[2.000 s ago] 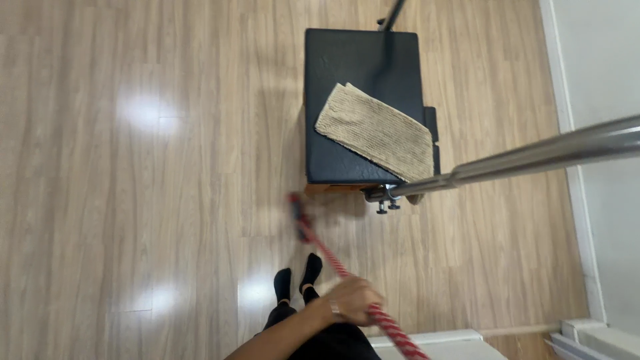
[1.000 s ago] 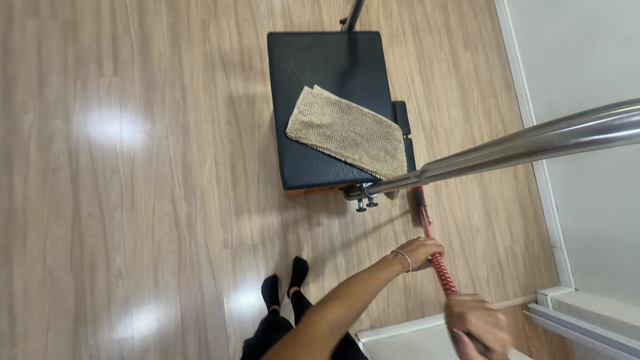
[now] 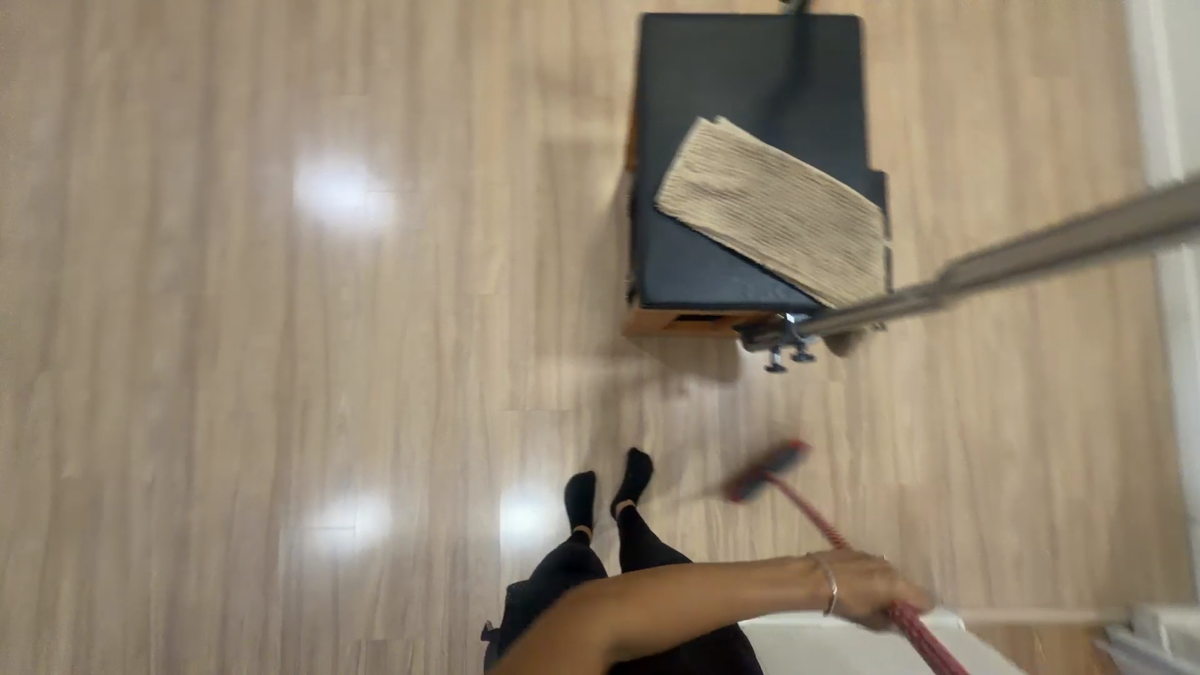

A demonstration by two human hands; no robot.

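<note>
My left hand (image 3: 872, 589), with a thin bracelet at the wrist, is closed around the red patterned shaft of a long-handled broom (image 3: 811, 511). Its arm crosses in front of my body from the lower left. The blurred dark head with red ends, a broom or similar floor tool, is low over or on the wood floor, right of my black-socked feet (image 3: 634, 476). Whether it touches the floor cannot be told. The shaft's upper end runs out of the bottom edge, and my right hand is out of view.
A black padded stool or box (image 3: 731, 75) with wooden sides bears a folded beige towel (image 3: 773, 211). A metal pole (image 3: 1050, 258) slants from its clamp toward the right edge. A white baseboard (image 3: 1162, 281) runs along the right. A white surface (image 3: 825, 647) lies below my hand.
The broom head was beside the stool's near right corner one second ago and is now nearer my feet. My right hand, seen on the shaft then, has left the view.
</note>
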